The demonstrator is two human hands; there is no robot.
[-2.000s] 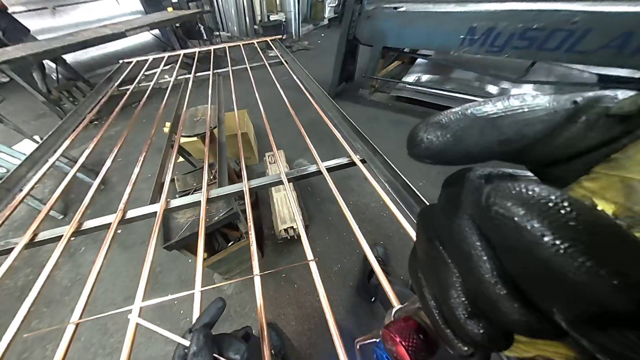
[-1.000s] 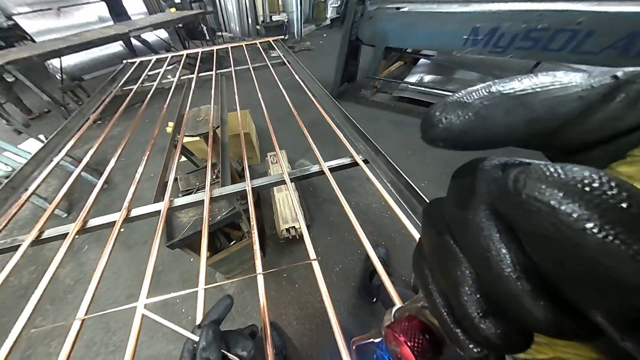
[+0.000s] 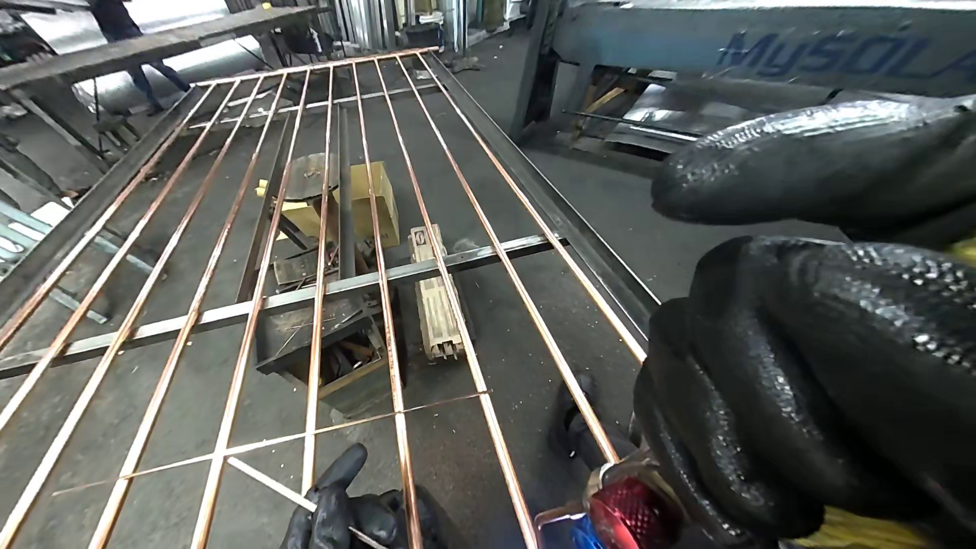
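My right hand (image 3: 755,366), in a black coated glove with a yellow cuff, fills the right side, its fingers curled around a tool with a red knob (image 3: 637,507) and a blue knob (image 3: 585,532). In a black glove at the bottom centre, my left hand (image 3: 339,507) holds a thin pale rod (image 3: 271,484) whose tip meets a copper tube. Long parallel copper tubes (image 3: 393,366) run away from me over a metal frame. A thin rod (image 3: 358,421) lies crosswise over several tubes. The tool's working end is not clear to see.
A metal crossbar (image 3: 343,287) spans the frame under the tubes. Below stand a metal bin (image 3: 358,381), a cardboard box (image 3: 385,206) and a pale slotted block (image 3: 441,313). A blue-grey machine (image 3: 671,46) stands at the back right; a person (image 3: 126,34) is far left.
My left hand has shifted slightly to the right with the thin rod, and the rod's tip stays near the same tube. My right hand keeps its grip.
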